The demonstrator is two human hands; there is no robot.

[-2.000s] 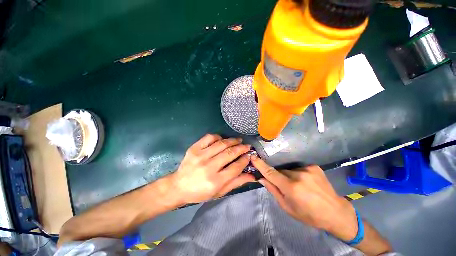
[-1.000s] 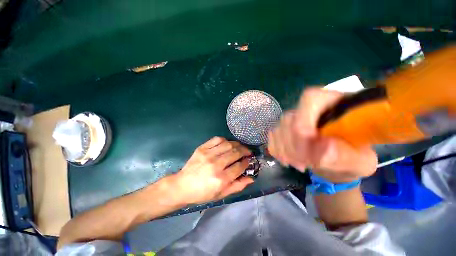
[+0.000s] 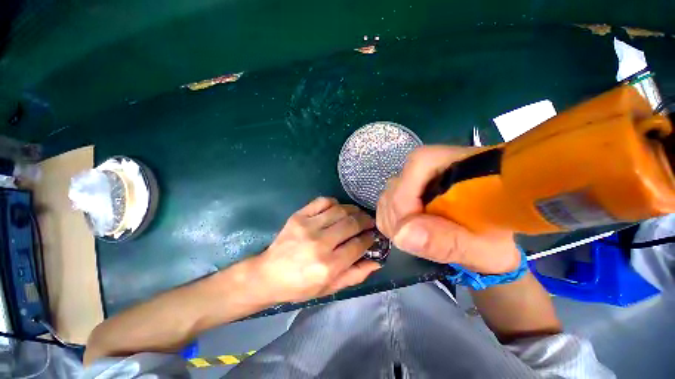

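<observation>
My right hand (image 3: pixel 448 211) is closed around the front of the orange electric screwdriver (image 3: pixel 570 166), which lies tilted with its body out to the right. Its tip is hidden by my right hand. My left hand (image 3: pixel 318 248) holds the small round electronic assembly (image 3: pixel 378 247) at the bench's near edge, with fingers and thumb around its left side. The assembly is dark with shiny details. The perforated screw tray (image 3: pixel 376 161) lies just behind both hands, partly covered by my right hand.
A round tub with white wad (image 3: pixel 122 198) stands left. Beyond it are a cardboard sheet (image 3: pixel 72 252) and a blue-black box (image 3: pixel 26 259). A white paper slip (image 3: pixel 524 120) and a solder reel (image 3: pixel 645 90) are at right. A blue stool-like object (image 3: pixel 603 277) is below the bench.
My right hand has left the assembly and taken hold of the screwdriver, which has swung from upright to tilted rightward. My left hand has stayed at the assembly.
</observation>
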